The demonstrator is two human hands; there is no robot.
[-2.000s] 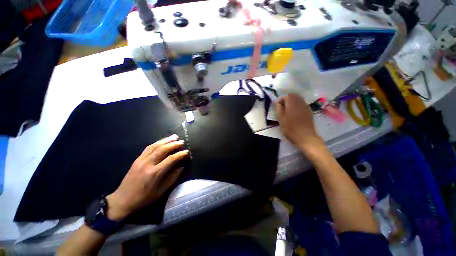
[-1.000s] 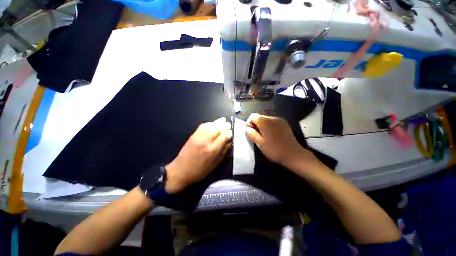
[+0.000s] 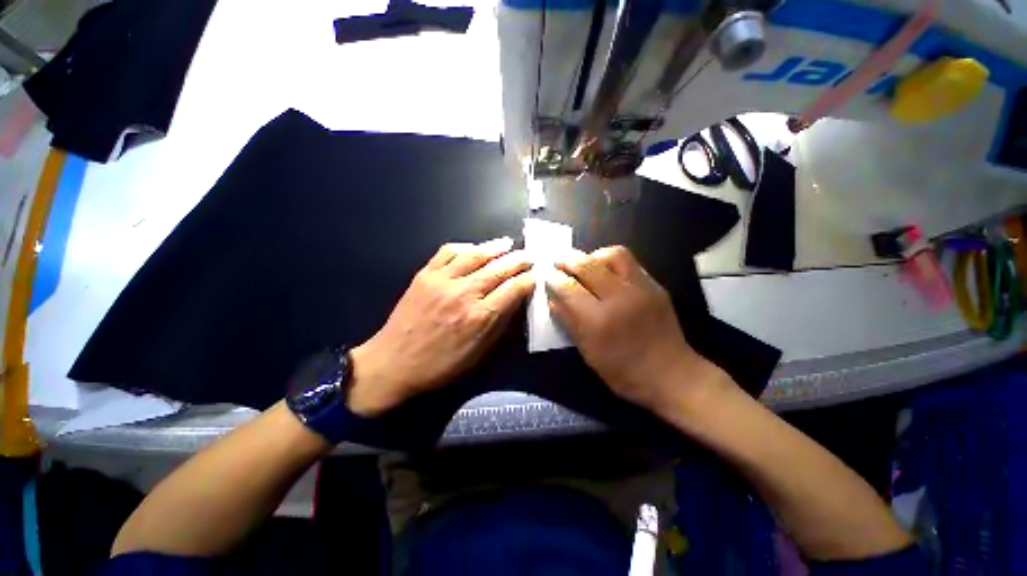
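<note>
A black garment panel (image 3: 304, 248) lies flat on the white machine table, its right part under the lit needle area. A narrow white strip (image 3: 548, 326) lies on the panel just in front of the presser foot (image 3: 536, 194). My left hand (image 3: 451, 309) lies flat on the panel with its fingertips at the strip's left edge. My right hand (image 3: 625, 315) has its thumb and fingertips on the strip, pressing or pinching it. Whatever is under my right fingers is hidden.
The sewing machine head (image 3: 788, 68) stands over the panel. Black-handled scissors (image 3: 721, 154) and a black strip (image 3: 771, 214) lie right of the needle. More black strips (image 3: 403, 20) lie behind the panel. Black cloth (image 3: 118, 73) is at far left, coloured rings (image 3: 983, 281) at far right.
Both hands and the white strip now sit closer to the presser foot. My left fingers have spread flatter beside the strip. The camera view has shifted, with the machine nearer the top.
</note>
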